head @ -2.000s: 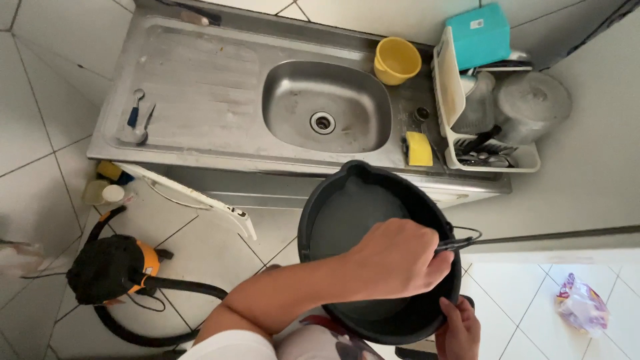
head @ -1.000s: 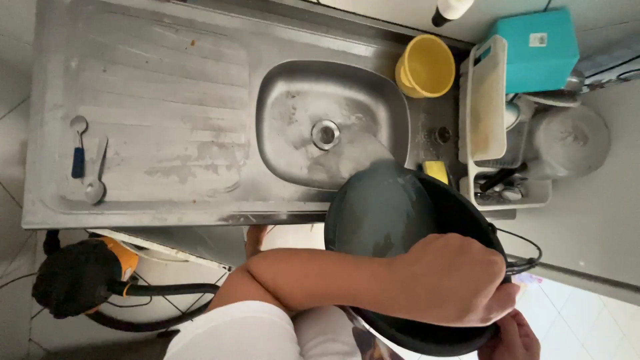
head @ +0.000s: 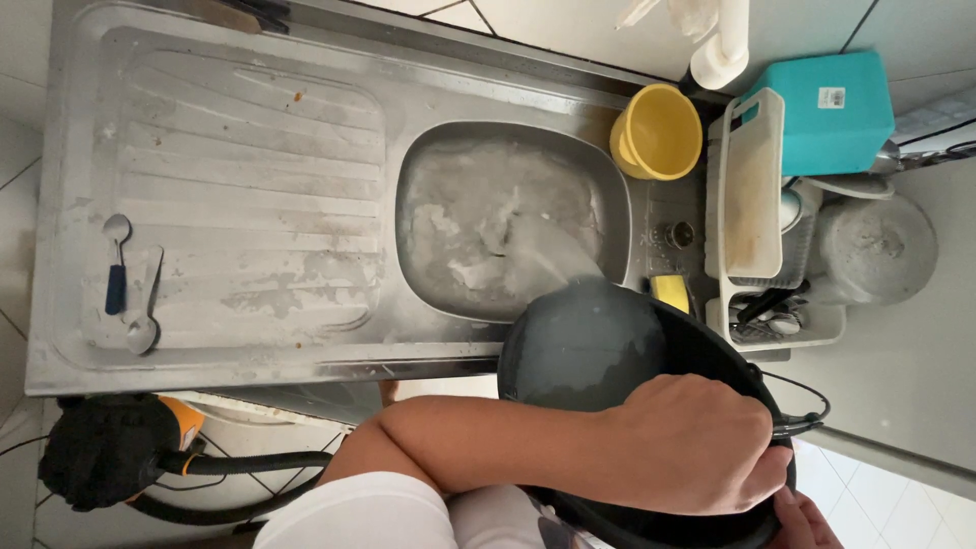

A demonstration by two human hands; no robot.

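A black plastic bucket [head: 587,343] is tilted over the front edge of the stainless steel sink basin [head: 427,293]. Greyish water [head: 549,252] pours from its lip and swirls in the basin, hiding the drain. My left hand [head: 701,442] is closed on the bucket's right side, with the forearm crossing over the opening. Low at the right, my right hand [head: 804,522] holds the bucket's outer rim, partly cut off by the frame. The wire handle [head: 812,396] hangs out to the right.
Two spoons [head: 116,267] [head: 145,320] lie on the drainboard [head: 252,191]. Right of the basin are a yellow plastic pot [head: 663,137], a strainer [head: 679,235], a yellow sponge [head: 669,293] and a white dish rack [head: 751,198]. A black and orange vacuum cleaner [head: 114,450] stands on the floor at left.
The bucket has moved over the basin's front edge and tipped, and its water now covers the basin floor and drain, which showed earlier. Both hands have stayed on it. The view has moved closer to the sink.
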